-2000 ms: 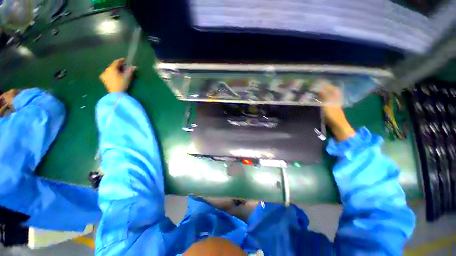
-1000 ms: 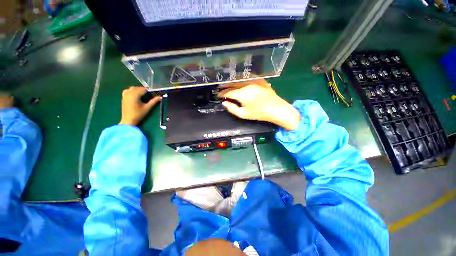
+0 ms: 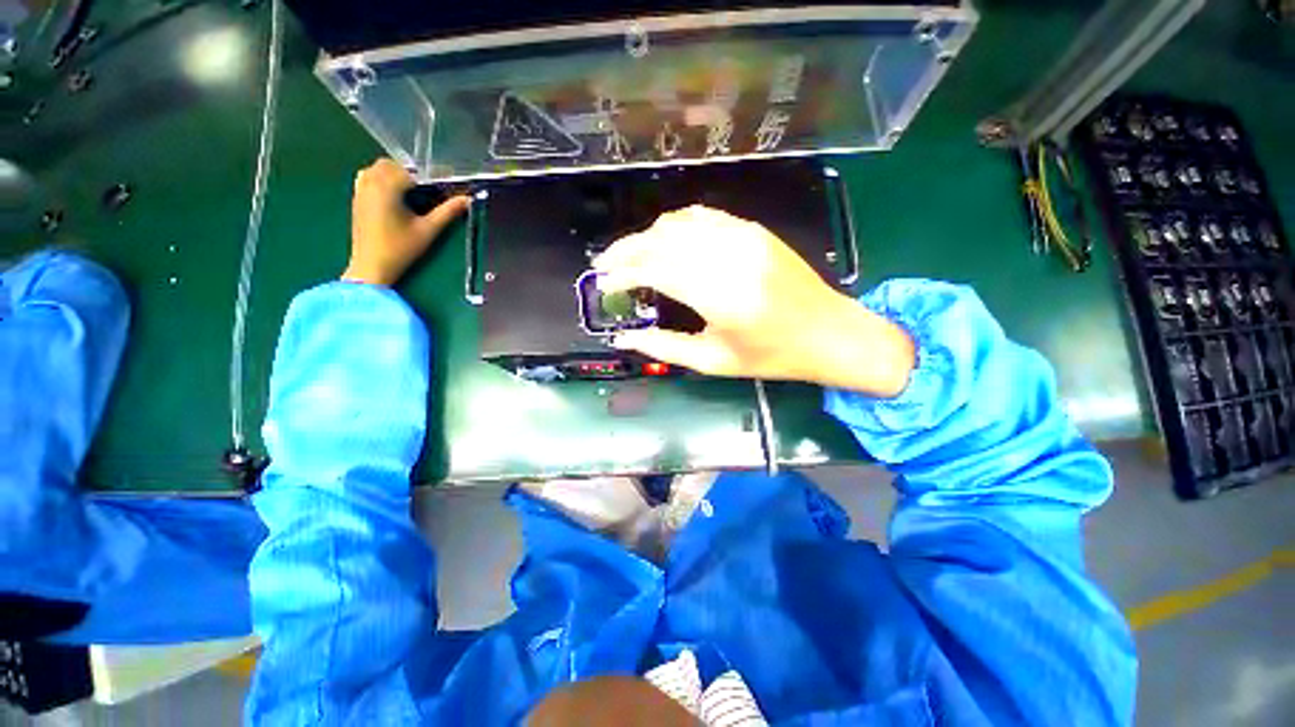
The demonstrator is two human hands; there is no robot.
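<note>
My right hand (image 3: 717,291) holds a small black part (image 3: 614,303) between thumb and fingers, above the front of the black machine base (image 3: 540,270). The part shows a shiny rim and a round greenish middle. My left hand (image 3: 394,225) rests on the bench beside the left side handle (image 3: 477,249), thumb spread towards it. Something dark shows between its thumb and fingers; whether it is held is unclear. The locating fixture is mostly hidden by my right hand and the guard.
The clear guard (image 3: 639,114) stands over the base's rear. The black parts tray (image 3: 1200,284) lies right, with parts in its rear rows. Loose wires (image 3: 1051,206) lie by a metal post. A pale hose (image 3: 256,242) crosses the left bench. Another worker's blue sleeve (image 3: 64,341) is at far left.
My right hand has moved from the fixture area towards the base's front, now with the small part visible in its fingers. My left hand stays beside the left handle. The view has shifted.
</note>
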